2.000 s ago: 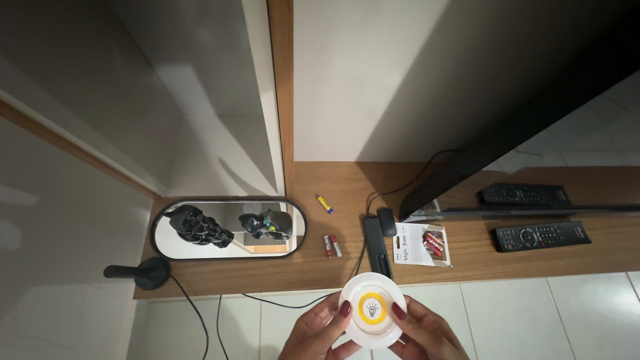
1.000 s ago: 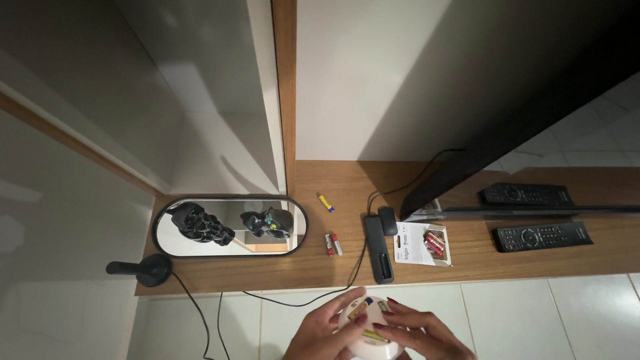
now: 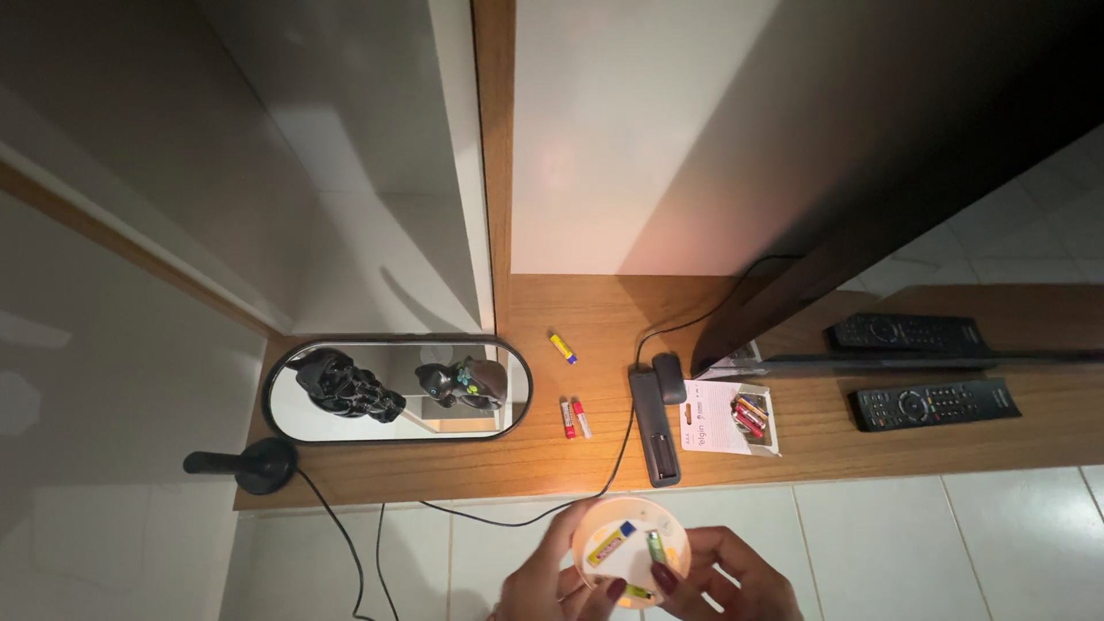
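At the bottom of the head view, a round white battery-powered light (image 3: 628, 535) is held between my two hands, its back with several batteries turned up. My left hand (image 3: 552, 565) grips its left side, the thumb at the lower rim. My right hand (image 3: 733, 573) holds the right side, with the thumb on the batteries near the lower edge. One yellow and blue battery (image 3: 611, 543) lies slantwise in it, and a green one (image 3: 655, 546) is at the right. An orange glow shows around the light.
On the wooden shelf lie a yellow battery (image 3: 562, 348), two red and white batteries (image 3: 575, 419), an opened remote (image 3: 655, 431), a battery pack (image 3: 729, 418) and a larger remote (image 3: 934, 404). Two black figurines stand on an oval mirror tray (image 3: 397, 435). A black antenna (image 3: 264, 466) has a cable hanging down.
The light was first held with its yellow-ringed face up; its battery side now shows. An orange glow has appeared on it and on the shelf and wall.
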